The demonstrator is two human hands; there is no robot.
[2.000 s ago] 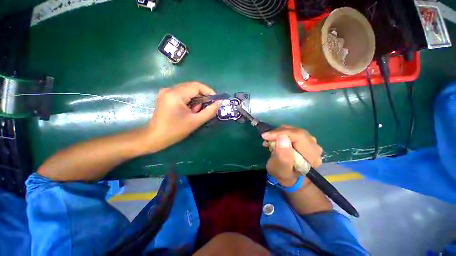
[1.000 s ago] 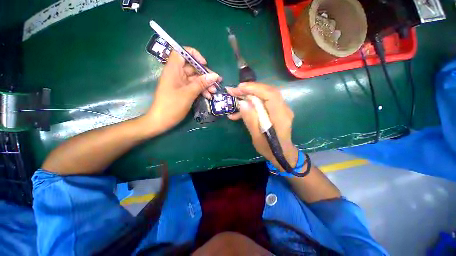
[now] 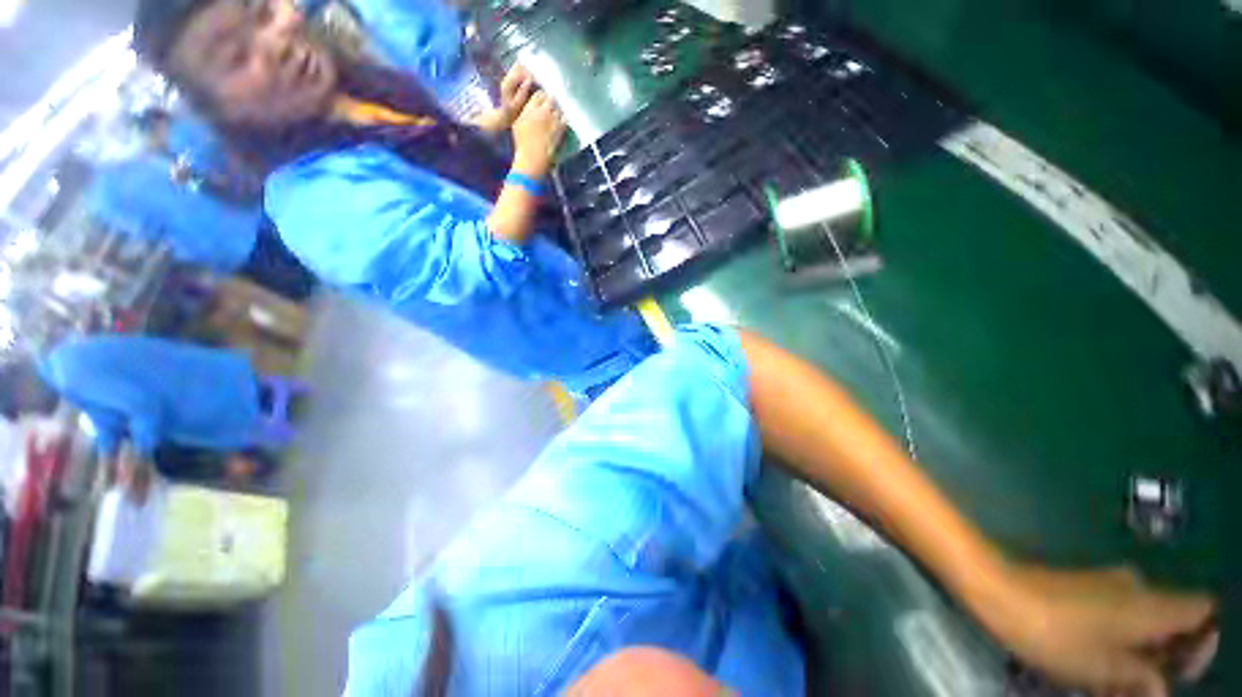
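My left hand (image 3: pixel 1110 629) is at the lower right, blurred, with its fingers curled; I cannot tell whether it holds anything. My right hand is out of the picture. A small dark and silver unit (image 3: pixel 1155 504) lies on the green mat beyond my left hand. Another dark unit (image 3: pixel 1212 388) lies near the right edge. The solder spool (image 3: pixel 821 207), silver with green-edged flanges, stands left of my forearm. Its thin solder wire (image 3: pixel 888 357) runs down towards my forearm. The fixture, the tweezers and the soldering iron cannot be made out.
A black tray with rows of pockets (image 3: pixel 681 204) lies beyond the spool, with small parts near its far end. A person in a blue smock (image 3: pixel 409 259) sits beside it, hands over the bench. More people in blue and a pale yellow box (image 3: pixel 218 545) are at the left.
The view has swung far to the left and tilted. My right hand, the iron and the red tray have left the picture. The neighbouring person and the black tray have come into view.
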